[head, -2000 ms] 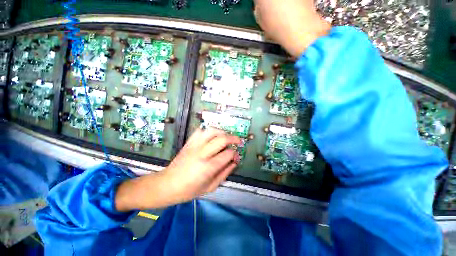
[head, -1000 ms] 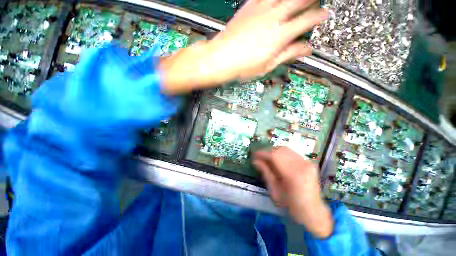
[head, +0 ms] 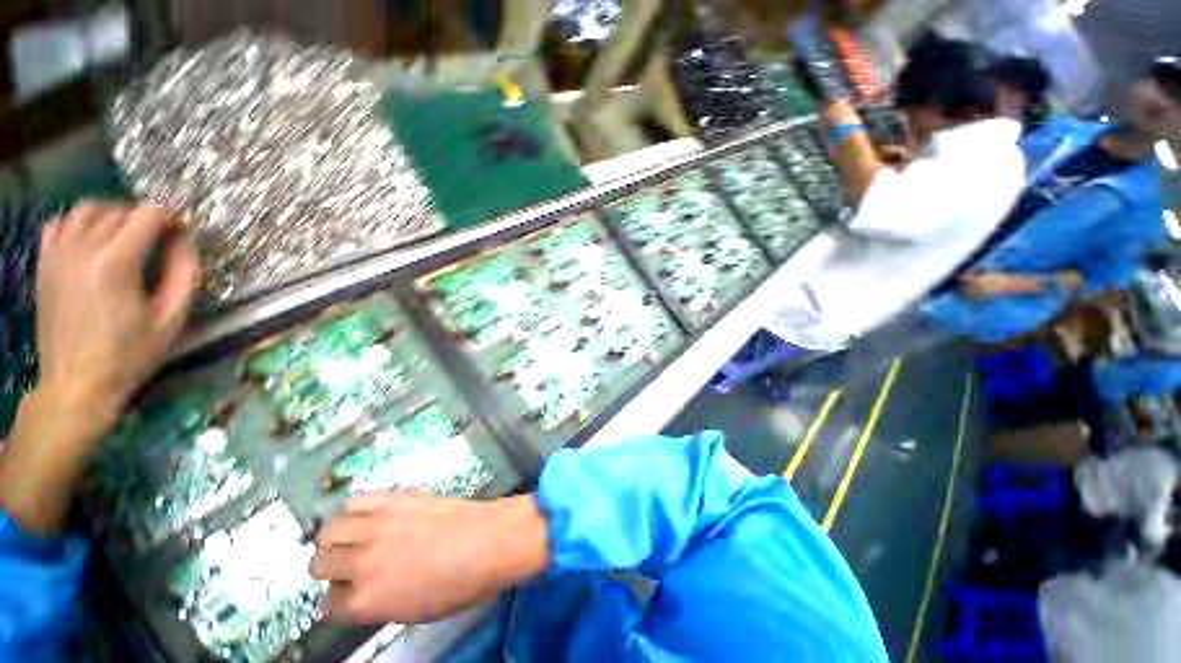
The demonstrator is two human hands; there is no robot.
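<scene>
The nearest carrier (head: pixel 292 456) holds green circuit boards crowded with pale parts. My left hand (head: pixel 110 304) is raised at the left, over the carrier's far edge beside the heap of silver metal components (head: pixel 266 156). Its fingers are bent and blurred; I cannot tell whether it holds anything. My right hand (head: pixel 421 557) is low over the carrier, its bent fingertips at the right edge of the nearest board (head: pixel 253 583). Its fingertips are turned down and hidden, so I cannot tell what it holds.
A metal conveyor rail (head: pixel 512 231) runs along the far side, with more carriers of boards (head: pixel 693 246) to the right. Green mat (head: pixel 447 149) lies beyond. A person in a white top (head: pixel 926 220) works farther along the line. Yellow floor lines (head: pixel 861 447) and blue bins (head: pixel 1010 518) are at the right.
The view has swung to the right, bringing other people and the floor into sight. My left hand is now beside the silver heap at the left. My right hand remains low over the boards.
</scene>
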